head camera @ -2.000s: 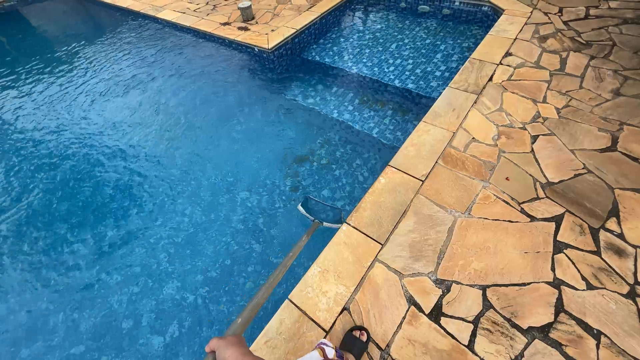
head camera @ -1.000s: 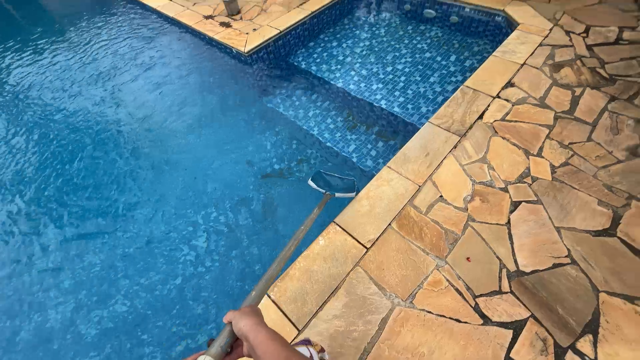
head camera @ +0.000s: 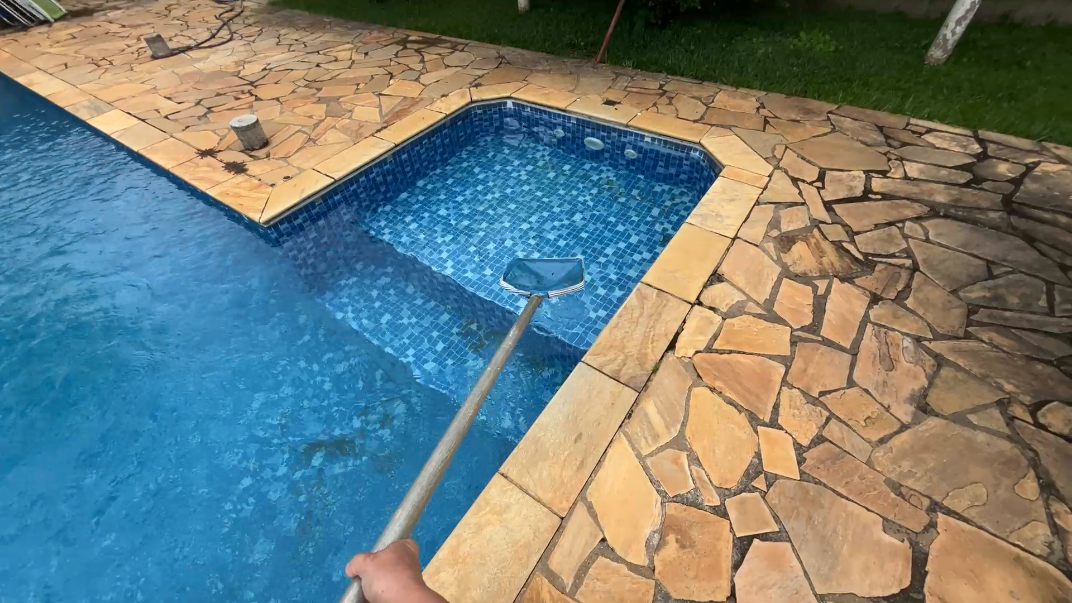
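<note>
My right hand (head camera: 389,574), at the bottom edge, is closed round the metal pole (head camera: 461,419) of a pool leaf skimmer. From there the pole slants up and right over the water. Its blue net head with a pale rim (head camera: 543,276) is over the shallow tiled section (head camera: 502,201) of the pool; whether it touches the surface is hard to tell. Dark patches (head camera: 335,448) show under the water left of the pole. My left hand is out of view.
Stone coping (head camera: 569,435) edges the pool, with irregular flagstone paving (head camera: 754,377) at the right. A short post (head camera: 249,132) stands on the far paving, with another stub (head camera: 157,45) and a dark hose (head camera: 209,33) behind. Beyond lie grass (head camera: 754,50) and a pale trunk (head camera: 953,29).
The skimmer head has moved forward, from the deeper water beside the coping to over the shallow section. A bit of a second hand at the bottom edge has left view. The view has tilted up.
</note>
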